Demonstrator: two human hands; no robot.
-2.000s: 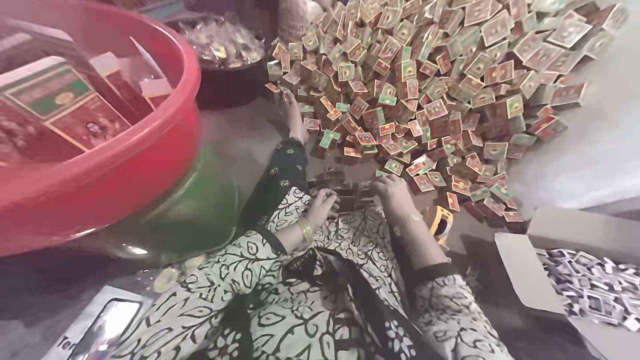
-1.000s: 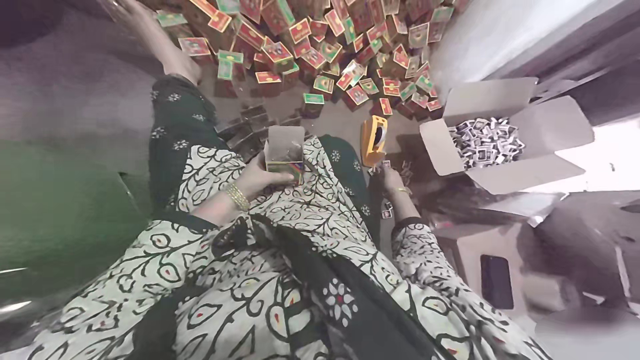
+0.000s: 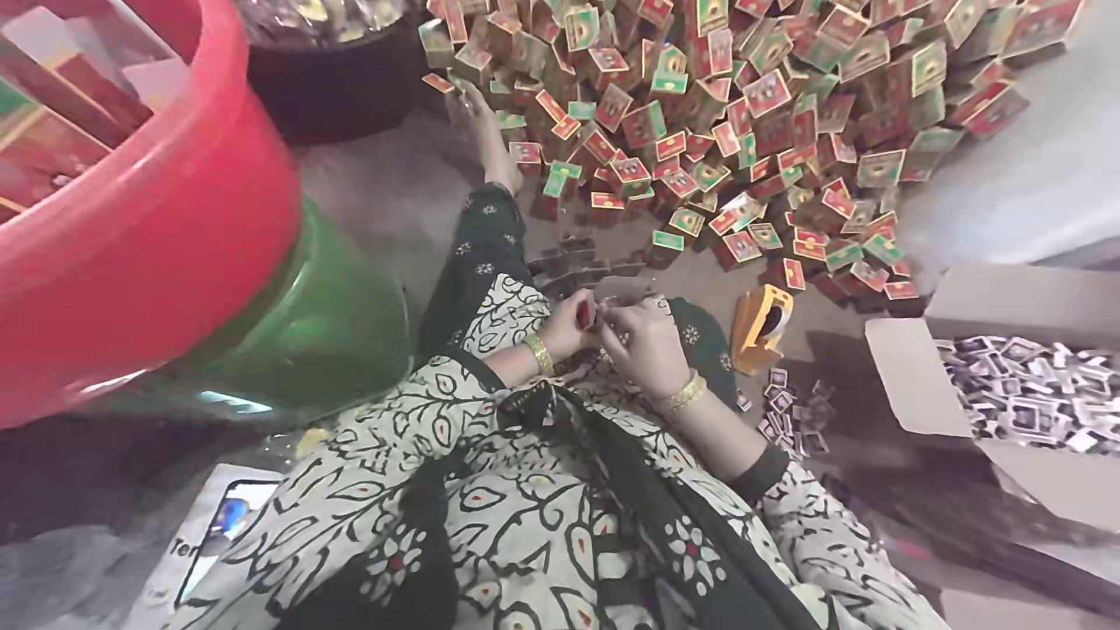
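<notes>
Over my lap, my left hand (image 3: pixel 569 325) is closed around a small red box (image 3: pixel 586 312), of which only a part shows between the fingers. My right hand (image 3: pixel 646 346) is against the same box, its fingertips touching the box's right side; whether it pinches anything small cannot be seen. Just beyond both hands lie dark, blurred small boxes (image 3: pixel 573 262) on the floor. A yellow tape dispenser (image 3: pixel 761 328) stands to the right of my right knee, and small pale-edged pieces (image 3: pixel 792 411) lie loose on the floor nearer to me.
A big heap of red and green printed boxes (image 3: pixel 682 166) covers the floor ahead. At left are a red plastic tub (image 3: pixel 236 175) of larger boxes, a green tub (image 3: pixel 324 324) and a dark basin (image 3: pixel 341 79). An open cardboard carton (image 3: pixel 910 376) of small pieces stands right.
My right hand has come from beside the yellow dispenser to the box at my left hand. The open-flapped box seen in my left hand a second ago is now mostly covered. The view has shifted left.
</notes>
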